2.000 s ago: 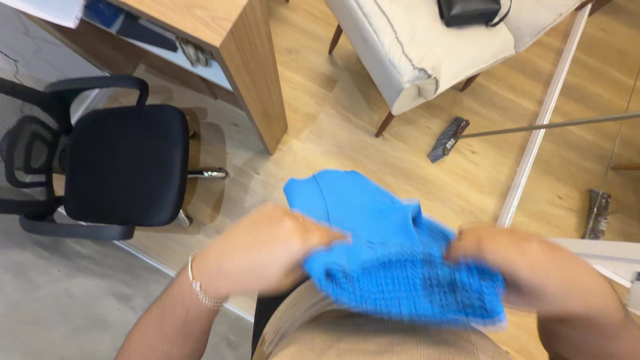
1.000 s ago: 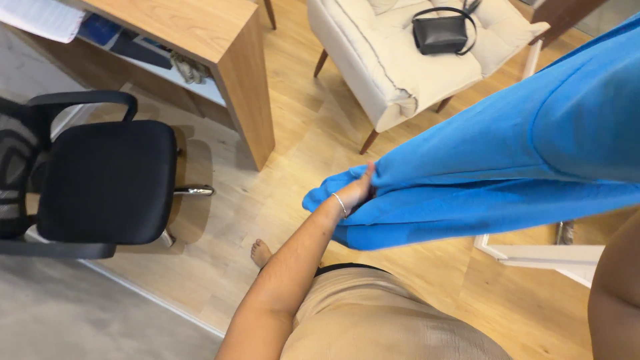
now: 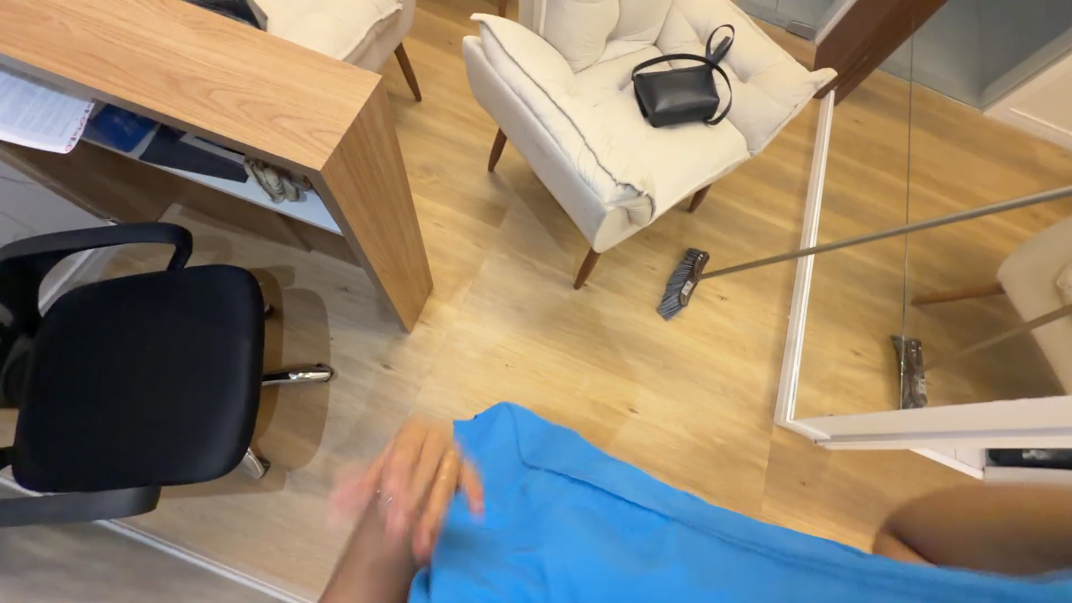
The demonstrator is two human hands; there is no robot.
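Observation:
A blue cloth garment [image 3: 636,536] with a long seam spreads across the bottom of the head view, from the middle to the right edge. My left hand [image 3: 419,486], blurred, is at the garment's left edge with its fingers apart; whether they touch the fabric is unclear. At the lower right my right forearm [image 3: 980,528] shows above the cloth, while the hand itself is hidden or out of frame.
A black office chair [image 3: 142,377] and a wooden desk [image 3: 360,159] with papers are at left. Beyond stands a cream armchair [image 3: 553,134] with a black handbag [image 3: 680,94]. A broom [image 3: 685,280] rests on the floor by a mirror [image 3: 854,335].
The blue garment, bunched between both hands at first, was then stretched towards the right and now lies spread low in view. My left hand has let go of its gathered end.

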